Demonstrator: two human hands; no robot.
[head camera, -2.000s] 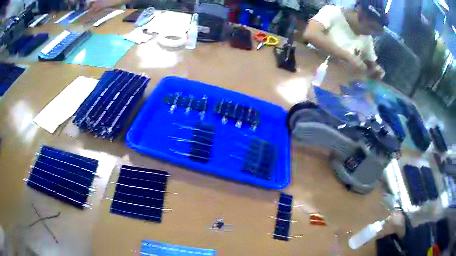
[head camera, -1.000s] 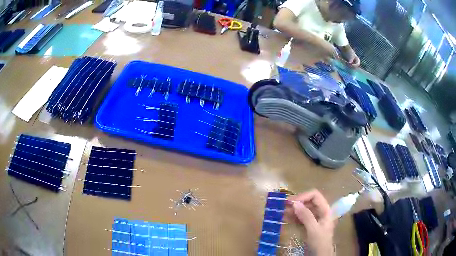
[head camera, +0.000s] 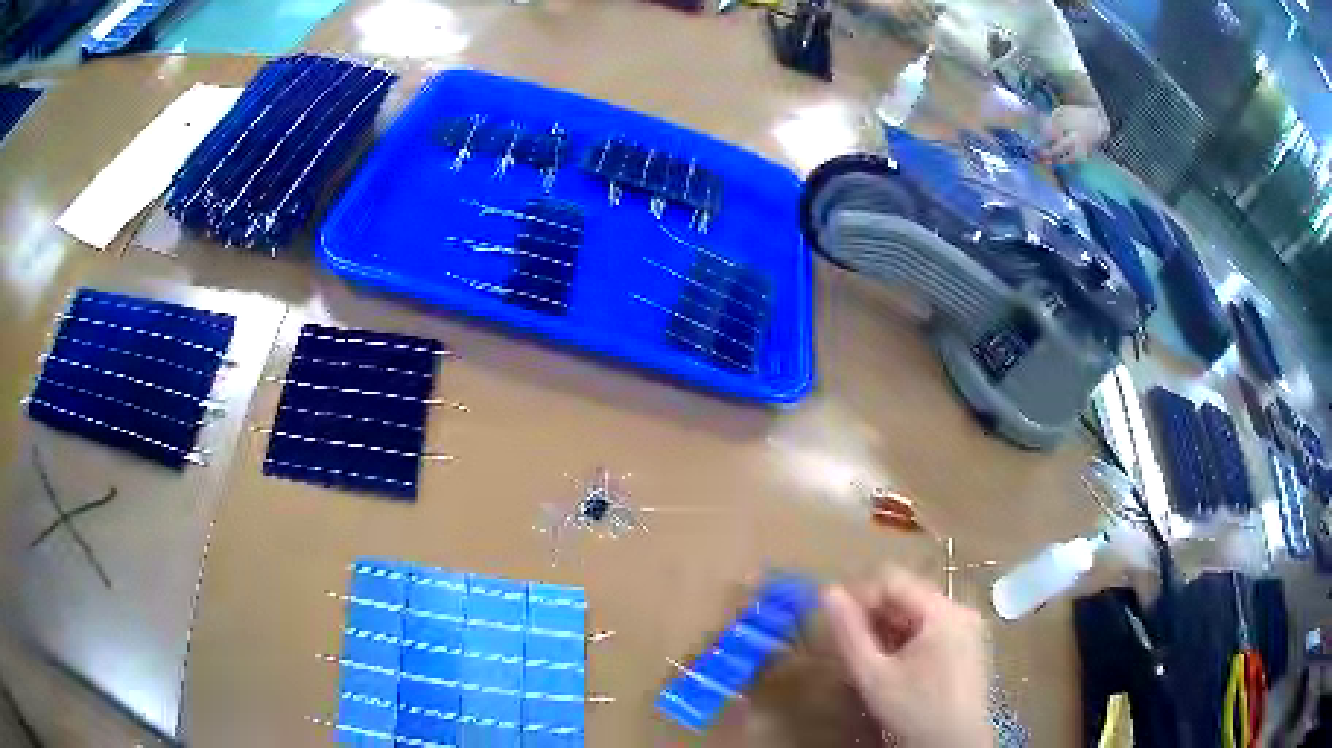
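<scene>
My right hand (head camera: 909, 658) is bare, at the lower right. Its thumb and fingertips pinch the upper right end of a narrow blue cell piece (head camera: 730, 655), which is tilted and slightly blurred. A light blue solar cell string (head camera: 465, 658) lies to the left of that piece, cut off by the bottom edge, with wire ends sticking out at its sides. A spiky clump of wire scraps (head camera: 598, 507) lies above and between them. My left hand is not in view.
A blue tray (head camera: 570, 325) holds several dark cell pieces. Two dark strings (head camera: 132, 377) (head camera: 355, 412) and a stack (head camera: 285, 154) lie left. A grey rounded machine (head camera: 1008, 365), an orange scrap (head camera: 893, 509) and a white bottle (head camera: 1045, 577) are right. Another person's hand (head camera: 1077, 132) is beyond.
My right hand came in from out of view and took hold of the narrow cell piece. The piece has since tilted from nearly upright to a slant. The camera view has shifted.
</scene>
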